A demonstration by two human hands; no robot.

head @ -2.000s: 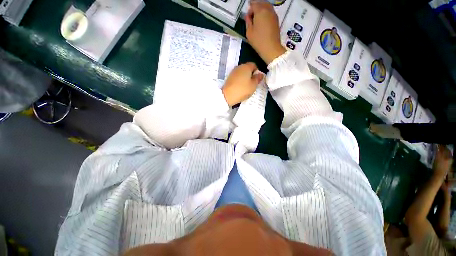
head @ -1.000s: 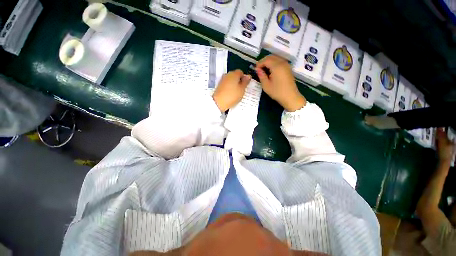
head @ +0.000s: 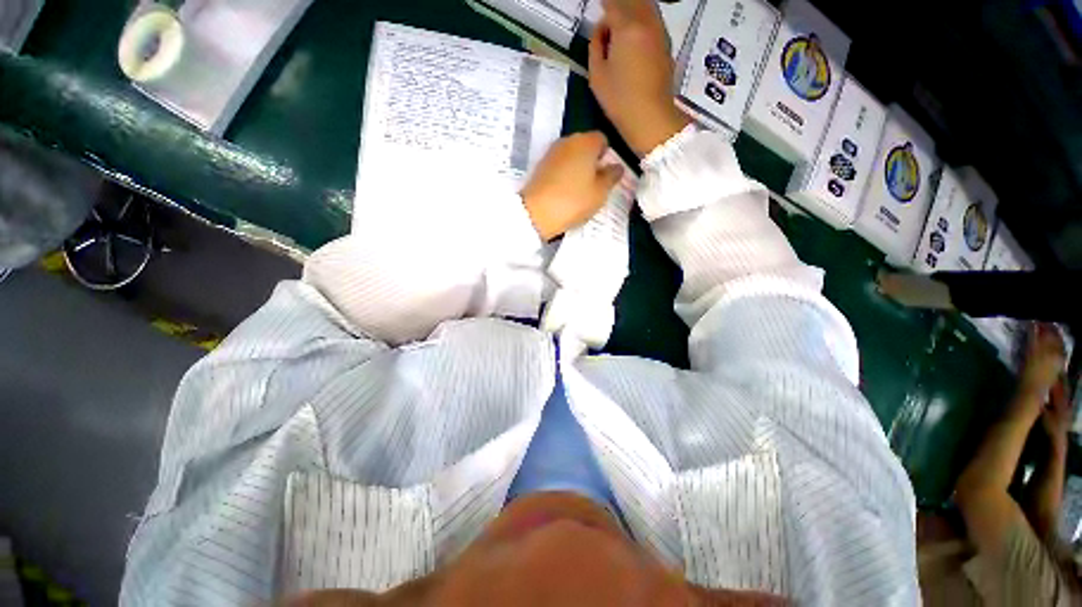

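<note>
My left hand (head: pixel 572 185) is shut on the upper end of a label strip (head: pixel 592 255), white with rows of small black print, which hangs down to my waist. My right hand (head: pixel 632 69) is stretched out to the row of product boxes (head: pixel 715 69) at the far side of the bench. Its fingertips are cut off by the top edge, so what they touch or hold is hidden. A paper form (head: pixel 445 119) with dense small print and a grey column lies flat beside my left hand, partly under my left sleeve.
A pale ring (head: pixel 151 43) rests on a white box (head: pixel 226 59) at the upper left. White boxes with round pictures line the far side of the green bench (head: pixel 831 279). Another person's arm (head: pixel 1009 439) is at the right. A stool base stands below the bench at left.
Since one second ago, my right hand has moved from the strip's top up to the boxes. My left hand still holds the strip. The view has shifted, and only one pale ring shows now.
</note>
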